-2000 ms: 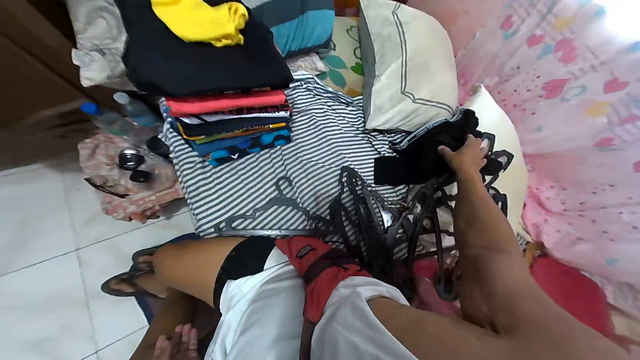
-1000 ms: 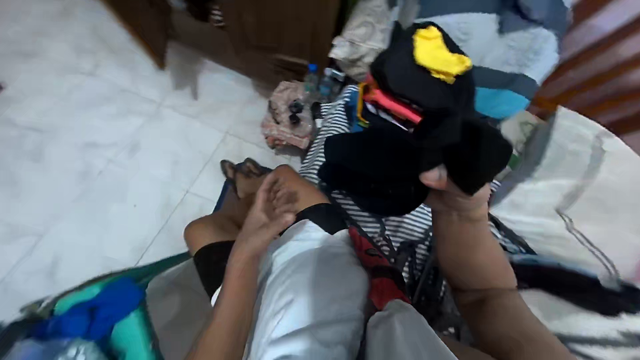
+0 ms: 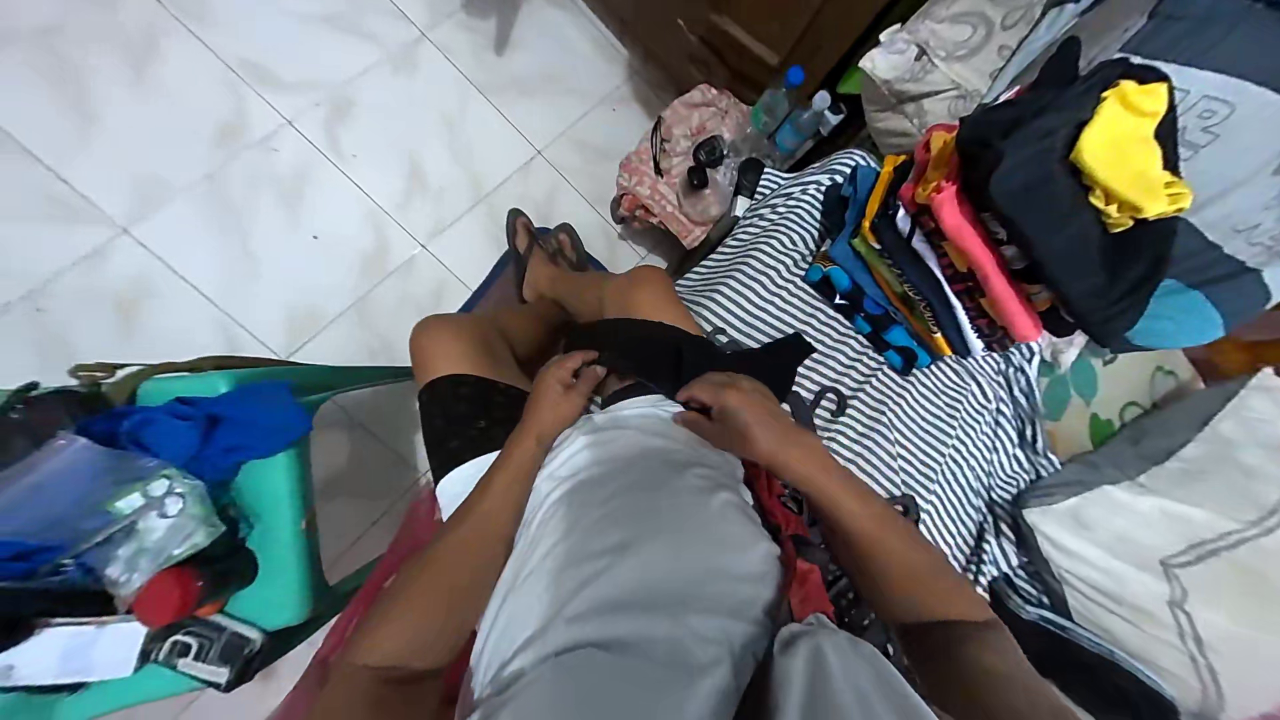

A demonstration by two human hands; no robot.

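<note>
A black garment (image 3: 660,352) lies across my lap, over my thighs. My left hand (image 3: 562,398) has its fingers curled at the garment's left edge, and my right hand (image 3: 735,412) grips its near edge on the right. Part of the cloth spreads right toward a striped sheet (image 3: 880,430). Beside my right hand a dark plastic hanger (image 3: 822,402) shows its hook on the sheet. A stack of folded clothes (image 3: 920,260) stands farther right, and a yellow cloth (image 3: 1130,155) rests on black clothing (image 3: 1050,190) there.
On the left, a green plastic chair (image 3: 285,500) holds a blue cloth (image 3: 215,425), plastic bags and a red-capped container (image 3: 168,597). Plastic bottles (image 3: 790,115) stand by a pink patterned cloth (image 3: 675,150) ahead. A white pillow (image 3: 1170,530) lies at right.
The black garment, held up by my right hand over the sheet a second ago, is now on my lap. My left hand, open and raised then, is now at its edge. The view has swung left.
</note>
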